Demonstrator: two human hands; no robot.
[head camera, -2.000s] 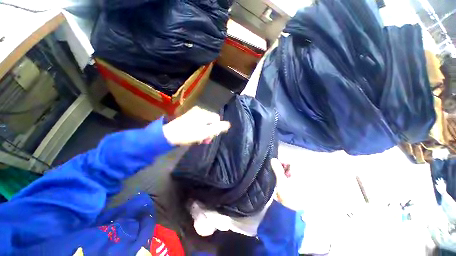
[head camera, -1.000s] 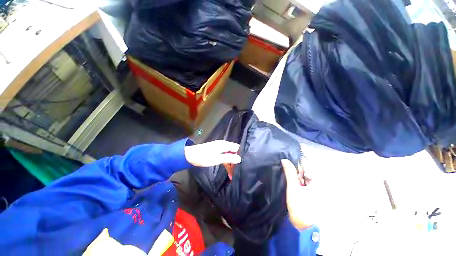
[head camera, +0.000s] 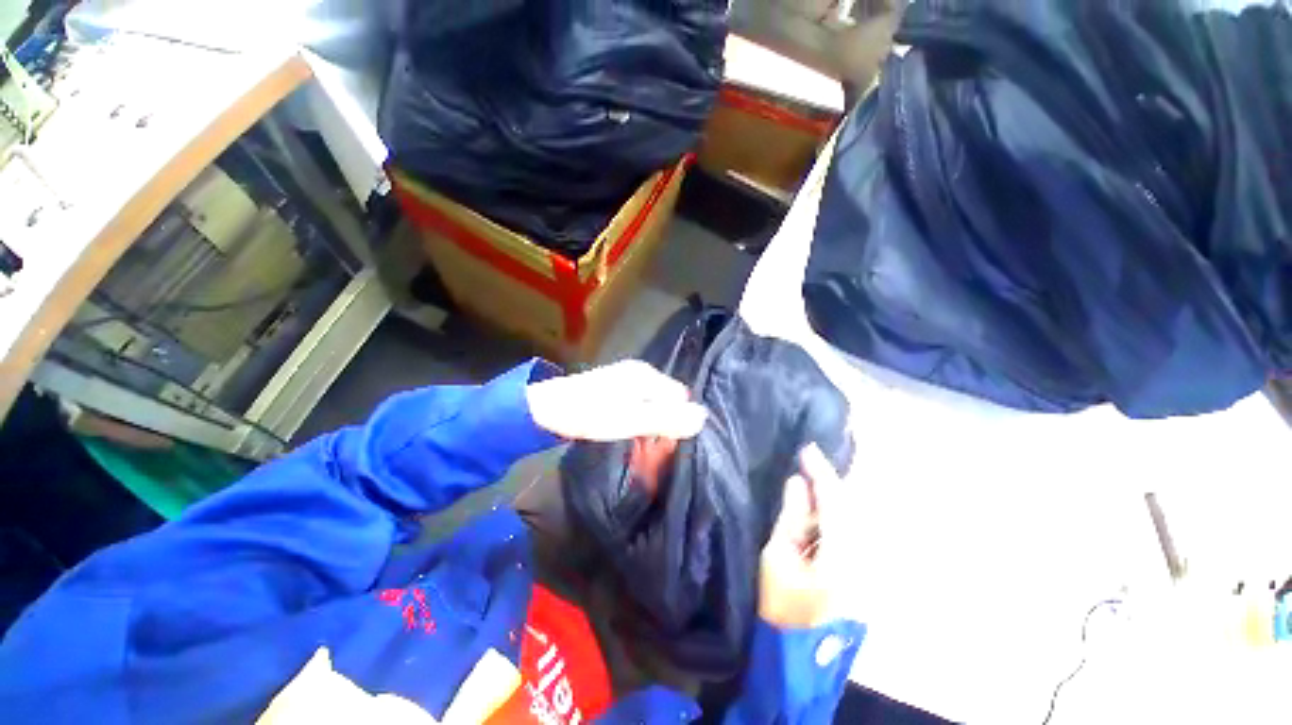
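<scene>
A dark navy nylon bag hangs between my hands over my lap, against the white table's edge, its fabric gathered into folds. My left hand is on the bag's upper left edge, its fingers closed over the fabric. Something reddish shows just beneath it, too blurred to name. My right hand holds the bag's right side, fingers bent inward. A small dark reddish spot shows at these fingers; I cannot tell whether it is a tool. The fingertips of both hands are partly hidden.
A large heap of dark bags lies on the white table. A thin stick and a curved dark thread lie nearer. A red-taped carton full of dark bags stands ahead on the floor. A machine table is at left.
The bag has been turned from its quilted side and now hangs narrower and more folded. My right hand has drawn inward from the bag's outer right edge. The view has shifted left.
</scene>
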